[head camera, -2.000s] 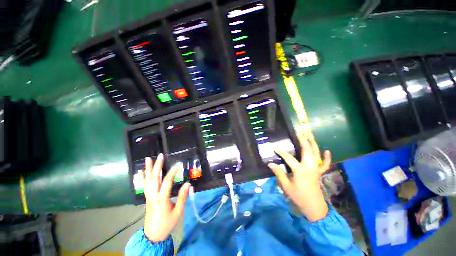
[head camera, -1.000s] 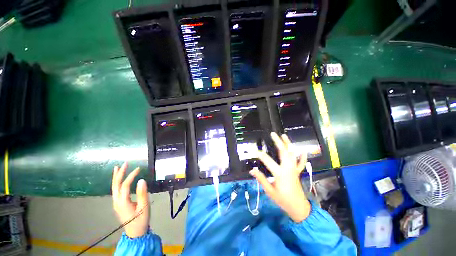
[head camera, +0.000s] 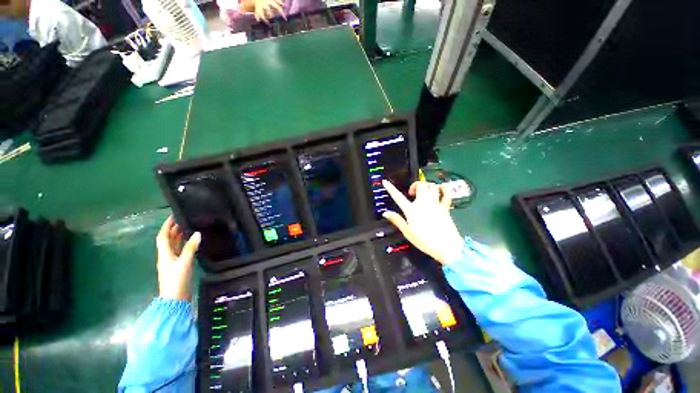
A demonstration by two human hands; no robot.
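Observation:
The far foam tray [head camera: 288, 148] is tilted up and holds several phones side by side. My right hand [head camera: 426, 219] has a fingertip on the screen of its rightmost phone [head camera: 386, 165], which shows coloured text lines. My left hand [head camera: 176, 257] is at the tray's left edge, fingers behind it and thumb in front. The second phone [head camera: 265, 203] shows green and orange squares. The near tray [head camera: 384, 365] holds several lit phones, two with orange squares. White cables [head camera: 446, 367] hang from phones' lower ends.
Black trays are stacked at left [head camera: 34, 269] and far left [head camera: 80, 104]. Another tray of phones [head camera: 606, 284] lies at right, above a white fan [head camera: 662, 316]. A metal post [head camera: 457, 50] stands beyond. Another person's hand [head camera: 265, 8] shows at the top.
The view has tilted up. My left hand has moved from the near tray's lower side to the far tray's left edge. My right hand has moved up to the far tray's rightmost phone.

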